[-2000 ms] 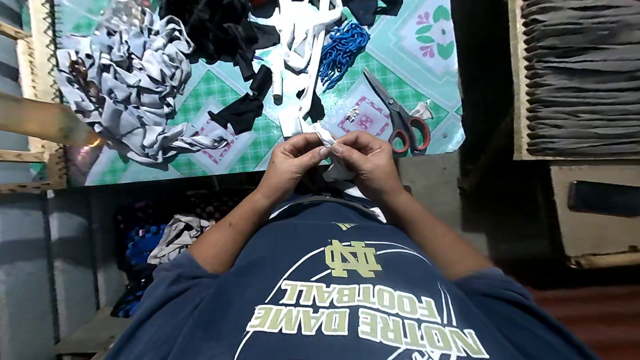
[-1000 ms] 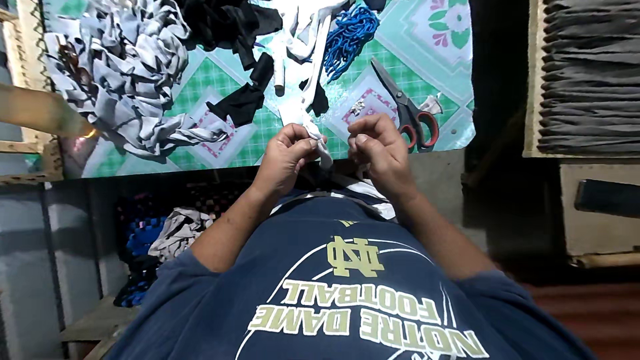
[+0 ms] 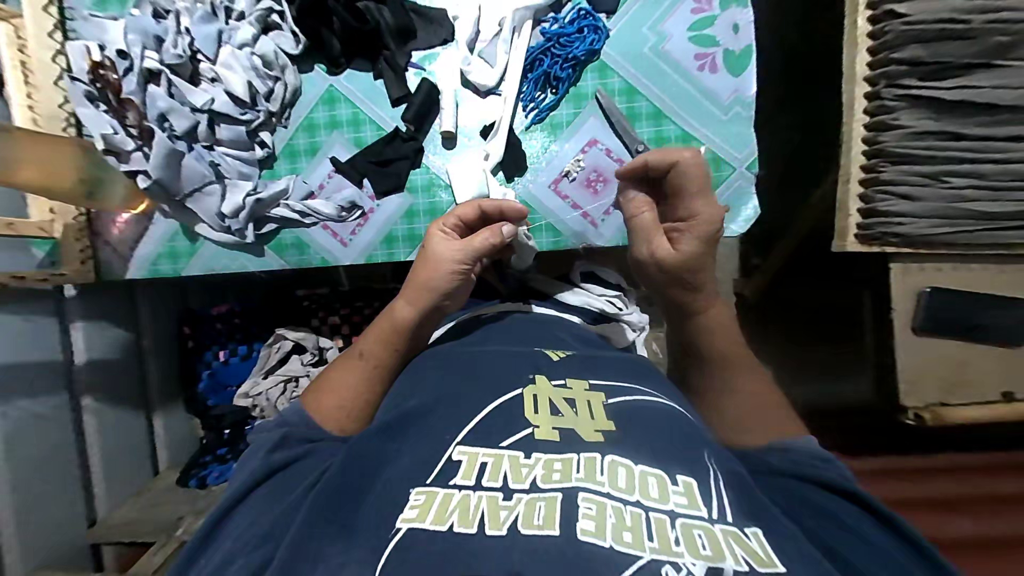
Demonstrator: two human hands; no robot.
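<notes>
My left hand (image 3: 472, 248) pinches a white fabric strip (image 3: 524, 248) at the table's front edge. My right hand (image 3: 672, 224) is raised to the right, thumb and forefinger together; a thin white thread (image 3: 572, 218) runs from the cloth toward it. Whether a needle is between those fingers cannot be told. Beyond the right hand lie scissors (image 3: 620, 124), their handles hidden by it. White strips (image 3: 498, 136) run up the table from the left hand, beside a bundle of blue cords (image 3: 564, 60). Black cloth pieces (image 3: 384, 160) lie left of the strips.
A heap of pale grey fabric strips (image 3: 208, 120) covers the table's left part. On the tablecloth (image 3: 336, 120) there is a small pale cluster (image 3: 574, 166). At right are a stack of folded grey cloth (image 3: 944, 120) and a dark phone-like object (image 3: 968, 316). A blurred yellowish object (image 3: 64, 172) intrudes at left.
My hands were together at the white cloth two seconds ago; the right hand has moved away to the right, and the thread now spans the gap. The left hand stays at the cloth.
</notes>
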